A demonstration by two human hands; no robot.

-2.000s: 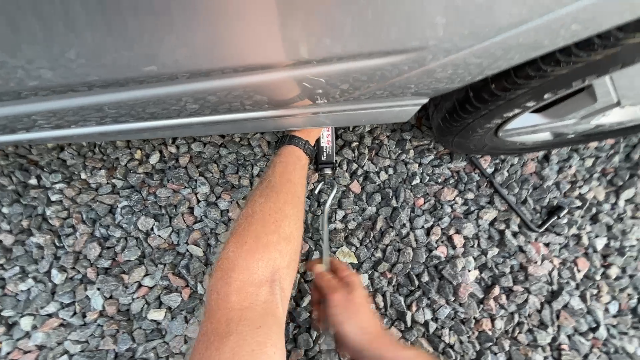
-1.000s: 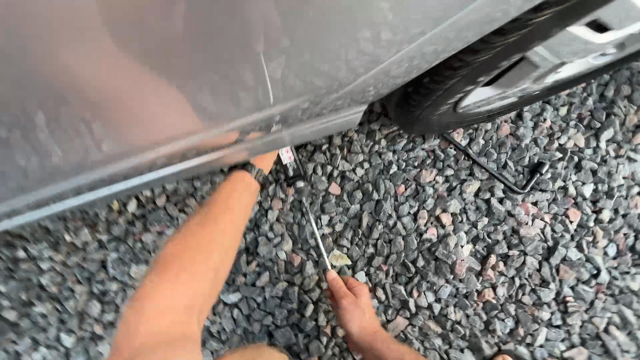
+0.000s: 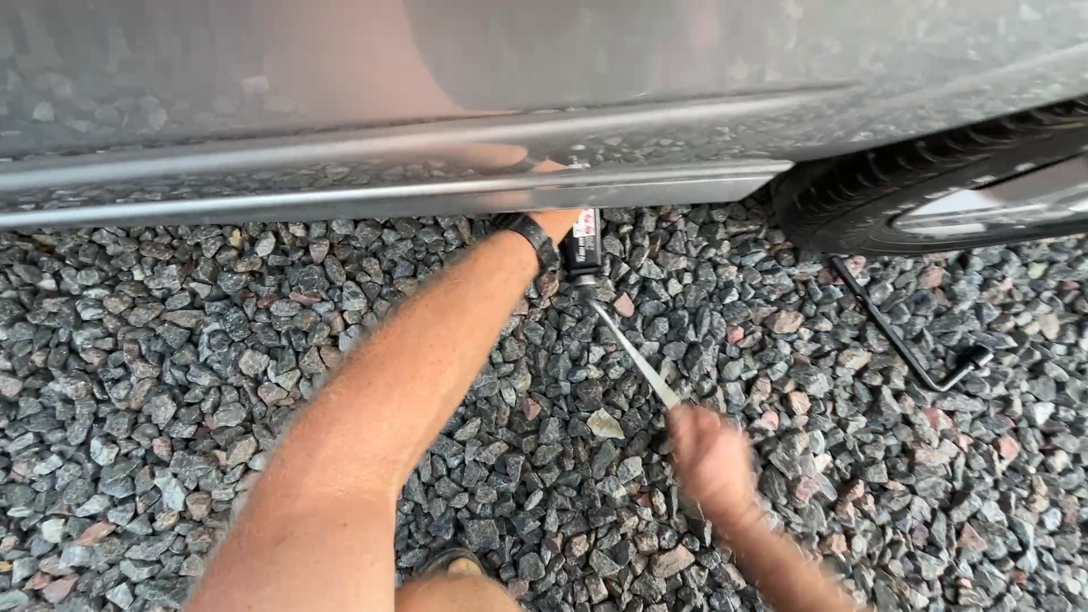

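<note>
My left hand (image 3: 561, 223) reaches under the silver car's sill (image 3: 382, 197), beside a black jack (image 3: 583, 246) that bears a label; its fingers are hidden by the sill, so their grip cannot be seen. A black watch (image 3: 534, 240) is on that wrist. From the jack's near end a metal crank handle (image 3: 633, 353) slants down to the right. My right hand (image 3: 710, 455), blurred, is closed around the handle's near end.
A car tyre (image 3: 816, 200) stands at the right. On the gravel (image 3: 212, 382) near it lies a black L-shaped wheel wrench (image 3: 892, 336), its far end by the tyre. A foot (image 3: 463, 565) shows at the bottom edge.
My right hand and the crank handle have swung about the jack's end, with the hand still on the handle. My left hand stays by the jack. The view has shifted and tilted.
</note>
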